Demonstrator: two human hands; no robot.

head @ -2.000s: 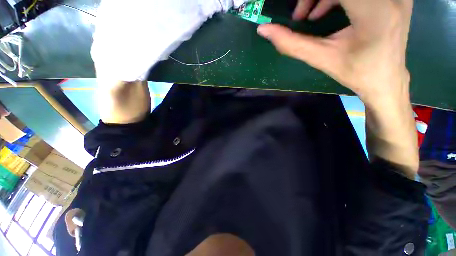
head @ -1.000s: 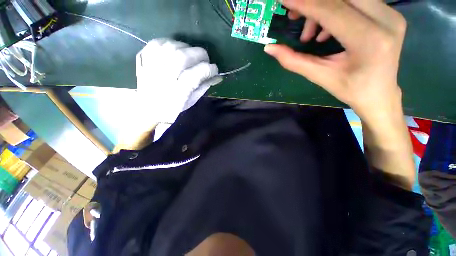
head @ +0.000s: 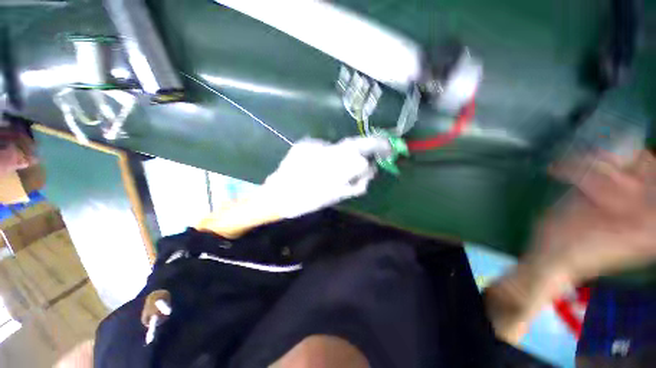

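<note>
My left hand, in a white glove, holds the green circuit board by its edge over the bench; the fingers cover part of the board. Red lead wires curve from the board to the end of a long white tubular unit. Small silvery pieces on thin leads lie between the unit and the glove. Thin solder wire runs from the left to the glove. My bare right hand is at the right, strongly blurred; whether it holds anything cannot be told.
The dark-green bench has a solder reel, a dark metal-edged device and a white cord bundle at its left. A blurred black cord-like thing is at the upper right. Cartons stand beyond the bench at the lower left.
My left hand has gone from the solder wire to the circuit board. My right hand has let go of the board and moved right. The tubular unit and red wires have come into view.
</note>
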